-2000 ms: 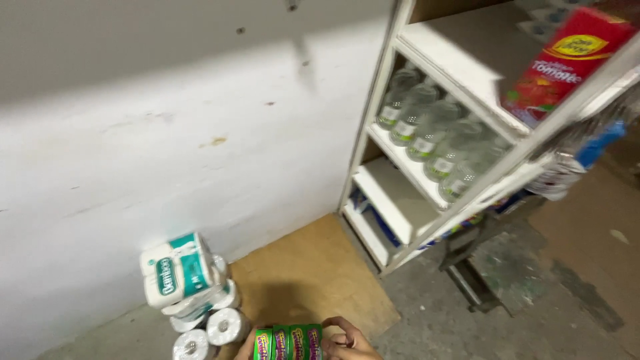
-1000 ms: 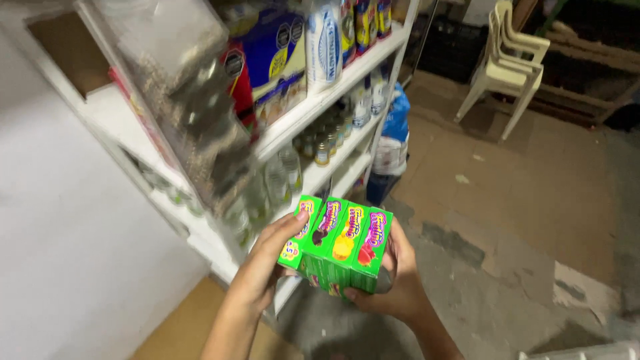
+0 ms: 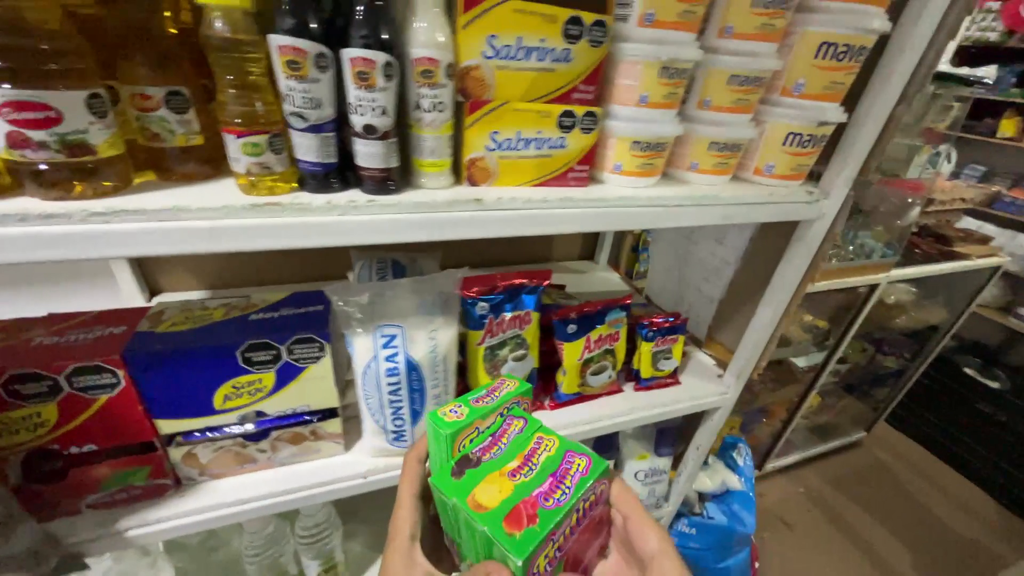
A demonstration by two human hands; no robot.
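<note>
Several small green Frutino boxes [image 3: 520, 480] are pressed together in a block between my two hands, low in the middle of the head view. My left hand [image 3: 416, 520] grips the block's left side, and my right hand [image 3: 640, 536] holds its right side. The top faces, with bright lettering and fruit pictures, point up. Just behind the block stand a clear bag of white Montalban product [image 3: 400, 376] and red, yellow and blue Aroma coffee packets [image 3: 588, 348] on the lower white shelf [image 3: 280, 488]. The undersides of the boxes are hidden.
The upper shelf [image 3: 400, 228] carries oil bottles [image 3: 64, 104], dark sauce bottles [image 3: 372, 104], Sabrina boxes [image 3: 528, 144] and Mavesa tubs [image 3: 640, 152]. San Jorge cartons [image 3: 240, 368] stand lower left. A blue bag [image 3: 716, 512] lies below the right shelf post. A glass display case [image 3: 848, 360] stands further right.
The view has swung from the wall and floor to the front of the stocked shelves. Both hands still hold the green boxes, now in front of the lower shelf.
</note>
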